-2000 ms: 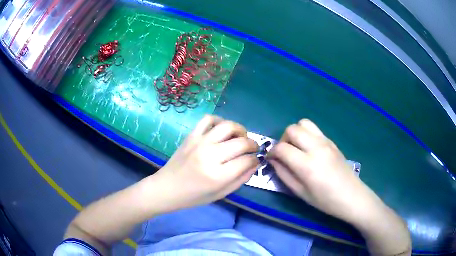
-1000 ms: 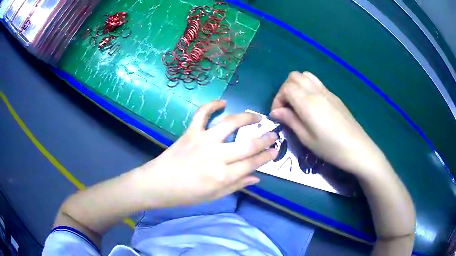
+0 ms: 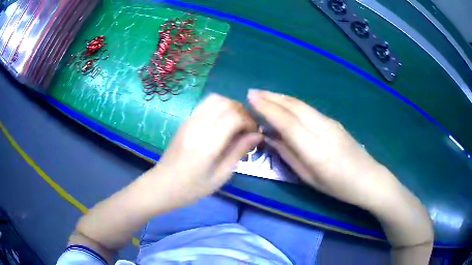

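Note:
A flat silver metal panel (image 3: 260,170) lies on the dark-green surface in front of me, mostly covered by both hands. My left hand (image 3: 209,142) is over its left part, fingers curled and blurred; I cannot tell whether a small part is between its fingertips. My right hand (image 3: 315,142) lies over the right part, fingers extended, its fingertips close to the left hand's. Dark spoke-like shapes show in the panel between the hands. What the fingertips touch is hidden. Red rings (image 3: 166,57) lie in a pile on the bright green mat (image 3: 124,108), left of the hands.
A smaller red clump (image 3: 94,45) lies further left on the mat. Stacked clear trays (image 3: 39,36) stand at the left end. A grey three-hole panel (image 3: 360,32) lies beyond the far blue line. Metal rails run at the upper right.
Both hands have come together over the panel; the right hand's fingers have straightened. The view has shifted. A grey three-hole panel now shows beyond the blue line.

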